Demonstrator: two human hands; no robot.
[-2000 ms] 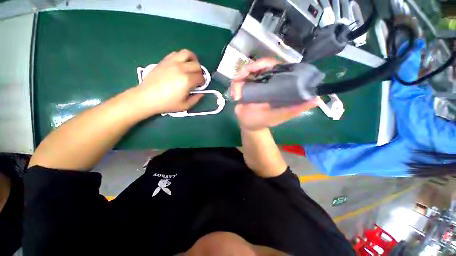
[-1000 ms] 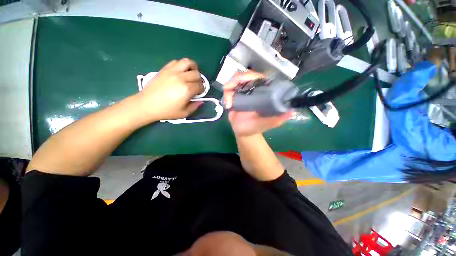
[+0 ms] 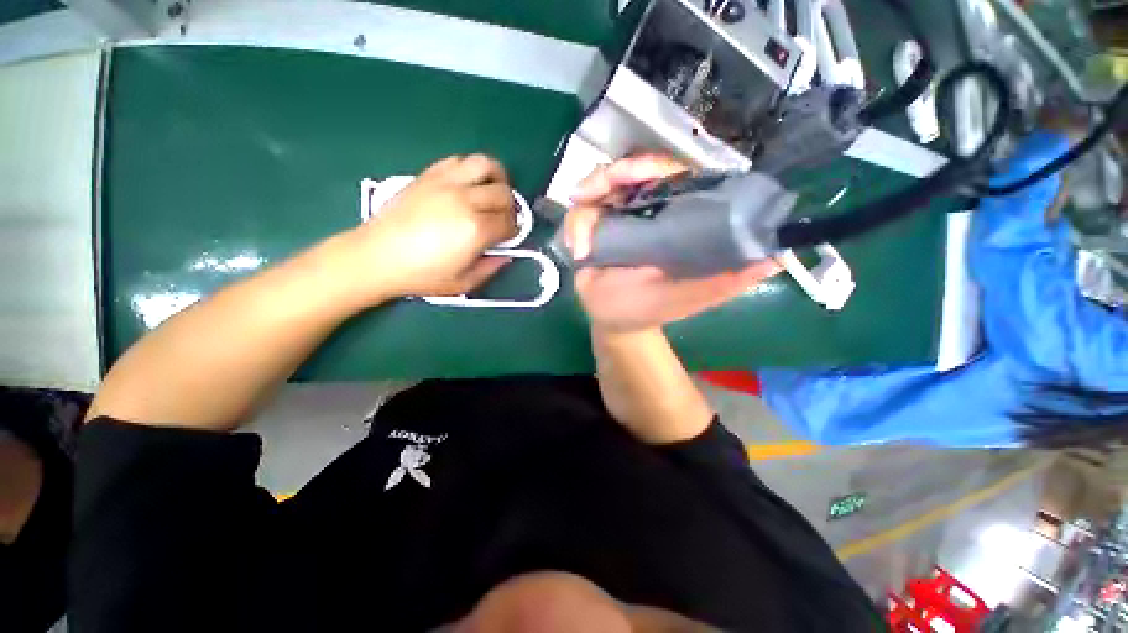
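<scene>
My left hand (image 3: 452, 225) rests over two white looped plastic housings that lie side by side on the green bench and grips them. The nearer housing (image 3: 544, 292) shows its rounded loop end to the right of my fingers. My palm hides the middle of both. My right hand (image 3: 625, 297) is closed around a thick grey electric screwdriver (image 3: 680, 235), held above the bench. Its front end points left, close to the loop ends. The bit is blurred, and I cannot tell whether it touches anything.
An open-topped white-grey screw feeder (image 3: 656, 111) stands beyond my right hand, with a second grey screwdriver (image 3: 810, 127) beside it. Another white housing (image 3: 826, 278) lies right of my right hand. A black cord (image 3: 884, 220) hangs at the right. A person's blue sleeve (image 3: 854, 402) reaches along the bench edge.
The screwdriver dipped slightly left towards the housings a second ago and is now back a little to the right, its cord end higher. My left hand stays on the housings.
</scene>
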